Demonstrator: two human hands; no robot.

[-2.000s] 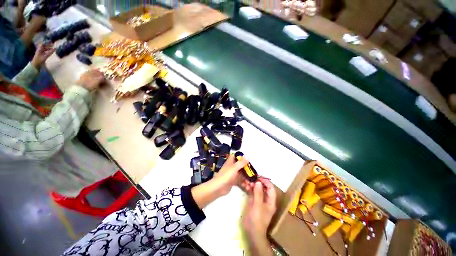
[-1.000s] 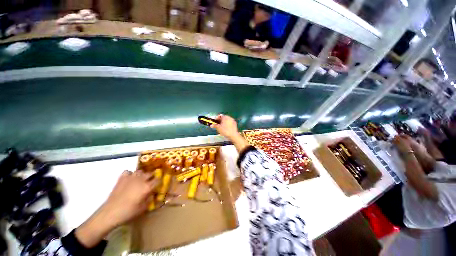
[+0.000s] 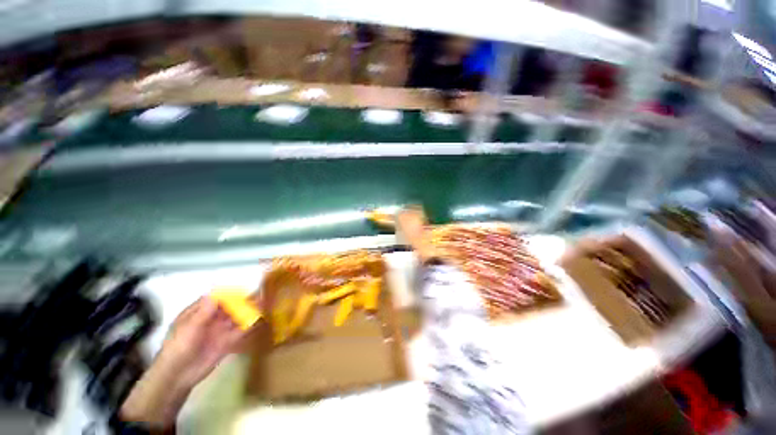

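The picture is blurred. My left hand point(image 3: 197, 338) is left of the open battery box and holds a yellow battery cell point(image 3: 236, 307) at its fingertips. My right hand point(image 3: 412, 228) is stretched out at the edge of the green belt, with a yellow and dark piece point(image 3: 381, 218) at its fingertips, likely a partly assembled unit. The open cardboard box point(image 3: 328, 378) holds several yellow cells, some standing at the back and some lying. Wires and fine parts cannot be made out.
A full battery box point(image 3: 498, 265) stands right of my right hand. A box of dark parts point(image 3: 585, 265) is farther right. A heap of black housings point(image 3: 81, 340) lies at the left. The green belt point(image 3: 281, 200) runs behind. Another person's arm point(image 3: 742, 265) is at the right edge.
My left hand has moved left out of the box and now holds a yellow cell. My right hand is still over the belt's edge with its piece. The view has shifted slightly.
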